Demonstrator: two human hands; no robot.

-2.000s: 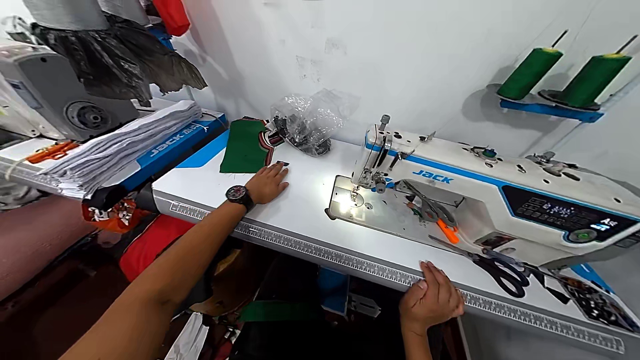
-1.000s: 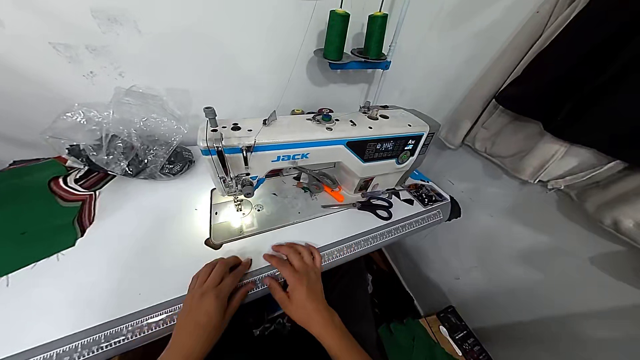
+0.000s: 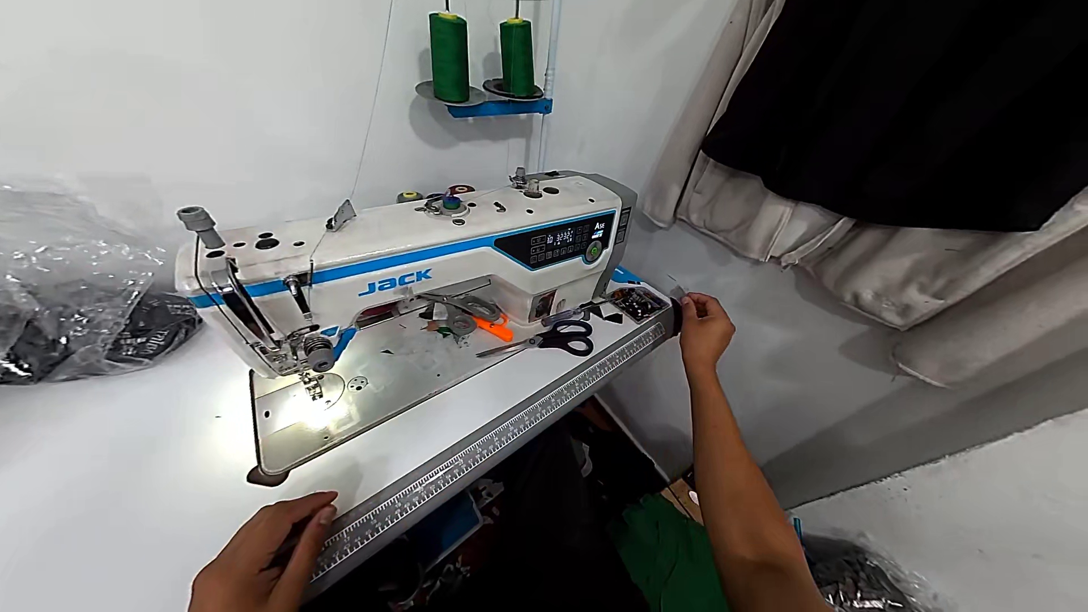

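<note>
My left hand (image 3: pixel 268 548) rests at the front edge of the white sewing table (image 3: pixel 161 476), beside the printed measuring scale (image 3: pixel 493 438), and seems to hold nothing. Out at the table's right end, my right hand (image 3: pixel 704 327) has thumb and forefinger together at the dark corner; a small thin grey piece (image 3: pixel 676 291) shows at the fingertips, and whether it is held is unclear. Between the hands stands a white and blue Jack sewing machine (image 3: pixel 399 263), its lamp lighting the needle plate. Black-handled scissors (image 3: pixel 565 338) lie in front of its column, near an orange-handled tool (image 3: pixel 493 327).
A tray of small metal parts (image 3: pixel 637 303) sits by the right corner. Clear plastic bags with dark contents (image 3: pixel 76 289) lie at left. Green thread cones (image 3: pixel 449 58) stand on a blue holder. Dark and grey cloth (image 3: pixel 892 110) hangs at right; green fabric (image 3: pixel 667 552) lies below.
My right hand has moved from beside my left hand at the front edge to the table's right end. My left hand remains at the front edge. The view has shifted right since the oldest frame.
</note>
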